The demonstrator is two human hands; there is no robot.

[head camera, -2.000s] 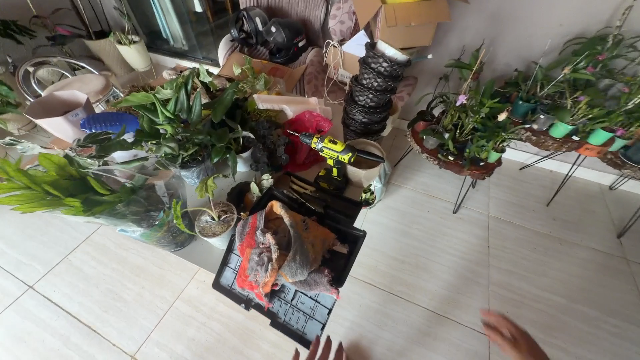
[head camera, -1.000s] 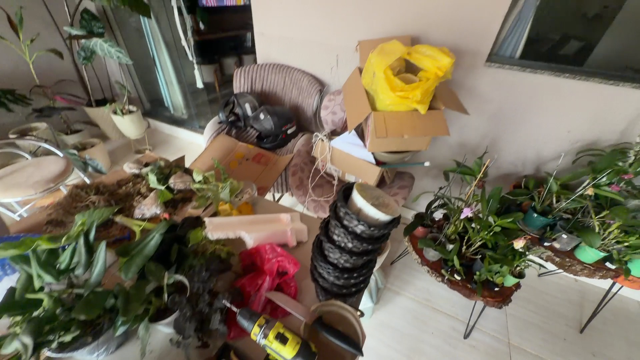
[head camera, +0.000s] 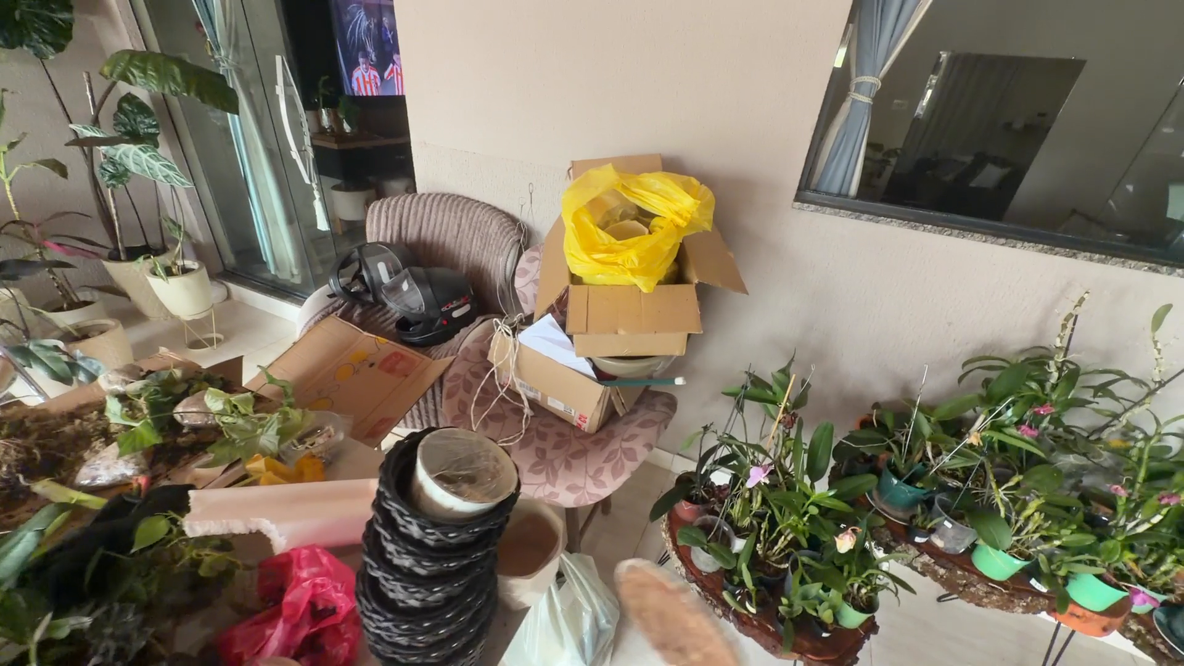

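Note:
A blurred, skin-toned shape at the bottom edge appears to be my right hand (head camera: 675, 615). It is beside a pale plastic bag (head camera: 569, 615) and left of a wooden slab stand (head camera: 837, 643) with potted orchids; its fingers cannot be made out. My left hand is out of view. A tall stack of black woven-look pots (head camera: 425, 573) stands left of the bag, with a cream pot (head camera: 462, 509) on top. Beside the stack lie a crumpled red plastic bag (head camera: 301, 601) and a pale pink trough-like piece (head camera: 305, 513).
Behind, a patterned chair (head camera: 592, 462) bears cardboard boxes (head camera: 634, 319) and a yellow plastic bag (head camera: 629, 231). Black helmets (head camera: 435, 305) rest on a striped chair (head camera: 449, 231). Leafy plants (head camera: 231, 416) cover the left side; a second slab stand (head camera: 980, 583) holds orchids at right.
The view has swung up toward the wall and chairs. The cordless drill and the open black case with a cloth on it, seen earlier, are out of view, as is my left hand.

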